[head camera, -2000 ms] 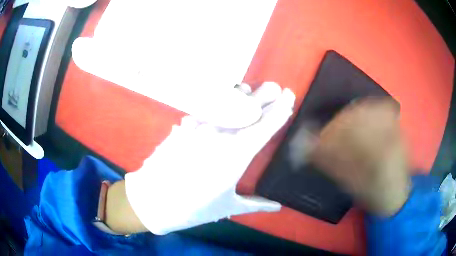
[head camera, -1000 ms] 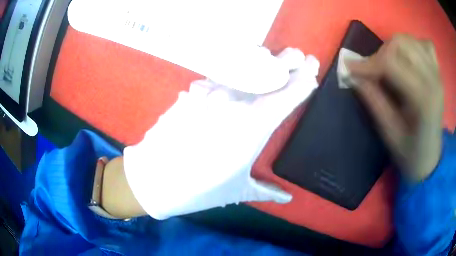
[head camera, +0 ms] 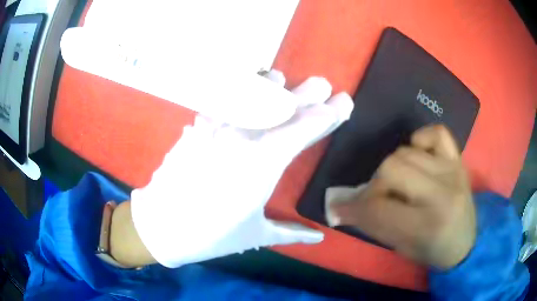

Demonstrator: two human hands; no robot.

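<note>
The black e-reader (head camera: 377, 111) lies back side up on the red work mat (head camera: 118, 129), with the "koobe" logo showing. My bare right hand (head camera: 418, 200), a little blurred, pinches a white folded wipe (head camera: 341, 204) on the e-reader's lower left part and hides its lower right part. My left hand (head camera: 235, 170), in a white glove, lies spread beside the e-reader's left edge. Its fingertips are near that edge and its thumb points right. A white box tray (head camera: 176, 47) lies above my left hand; its rounded flap reaches my gloved fingers.
Another tray holds an e-reader (head camera: 17, 76) screen up at the far left. Crumpled white material (head camera: 529, 226) shows at the right rim. The dark bench edge (head camera: 277, 270) runs below the mat. A brown carton (head camera: 22, 189) is partly visible at lower left.
My right hand with the wipe has moved from the e-reader's upper edge down to its lower left corner, uncovering the logo. My left hand stays spread beside it.
</note>
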